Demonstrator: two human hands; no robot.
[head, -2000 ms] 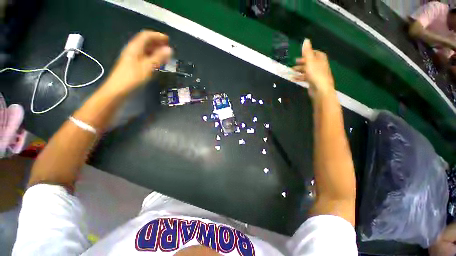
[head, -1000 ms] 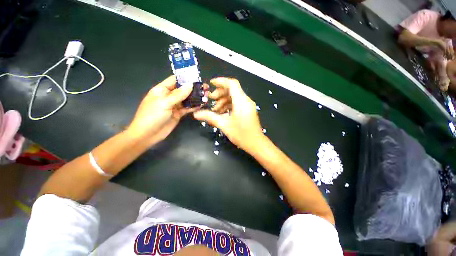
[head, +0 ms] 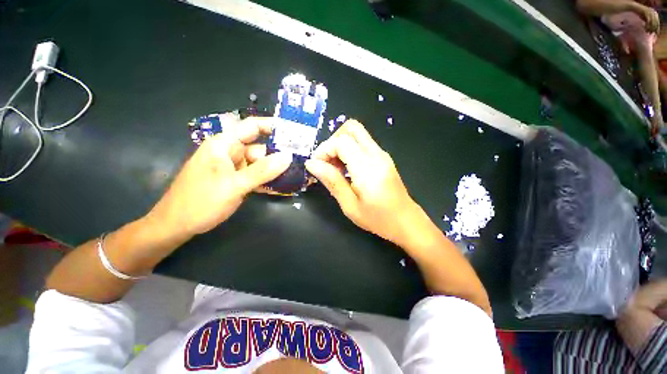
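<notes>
A phone board assembly (head: 298, 120) is held up over the bench, its blue board end pointing away from me, a silver middle, and a black end nearest me. My left hand (head: 223, 172) grips its left side and black end with thumb and fingers. My right hand (head: 362, 179) has thumb and fingertips pinched together at the right edge of the black end; whether a tiny piece is between them cannot be seen. Another unit (head: 209, 127) lies on the bench behind my left hand, partly hidden by it.
A pile of white pieces (head: 473, 207) lies at the right, with single white bits scattered around. A plastic-wrapped bundle (head: 574, 226) stands beyond it. A white cable with plug (head: 45, 58) lies far left. A green belt (head: 439, 62) runs behind the white edge (head: 351, 55). People's arms show at the right.
Both hands were apart two seconds ago, then came together on a unit. Since one second ago, the view has shifted and the right fingertips have closed in at the unit's dark end.
</notes>
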